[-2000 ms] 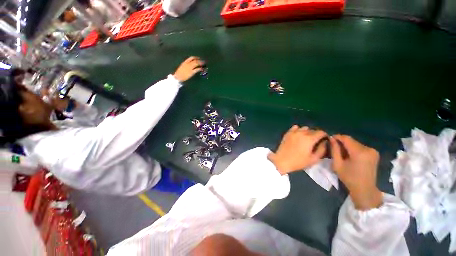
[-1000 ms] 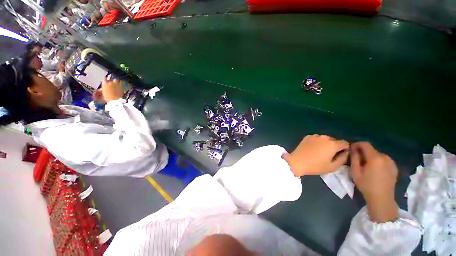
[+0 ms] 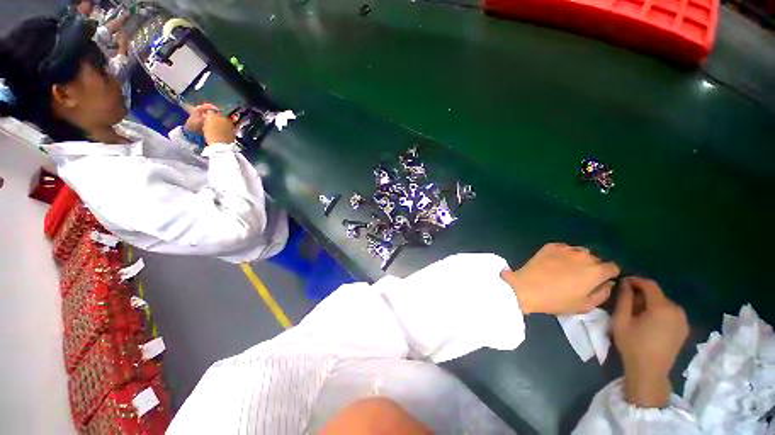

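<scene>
My left hand (image 3: 565, 279) and my right hand (image 3: 647, 327) meet over the green bench at the lower right. Their fingertips close around a small dark part (image 3: 623, 279), which is mostly hidden by the fingers. A white wipe (image 3: 588, 333) hangs below my left hand, between the two hands. A pile of glittering dark parts (image 3: 408, 204) lies on the green bench (image 3: 501, 157) to the left of my hands. A single part (image 3: 597, 174) lies on the green surface beyond my hands.
A heap of white wipes (image 3: 735, 374) is right of my right hand. A red tray (image 3: 620, 25) is at the far side. A co-worker in a white smock (image 3: 170, 200) is at the left. Stacked red trays (image 3: 102, 331) stand on the floor, lower left.
The view has shifted, so the pile and single part sit further right. My hands stay together around the part. The co-worker's arm has drawn back from the belt, and both their hands are now together.
</scene>
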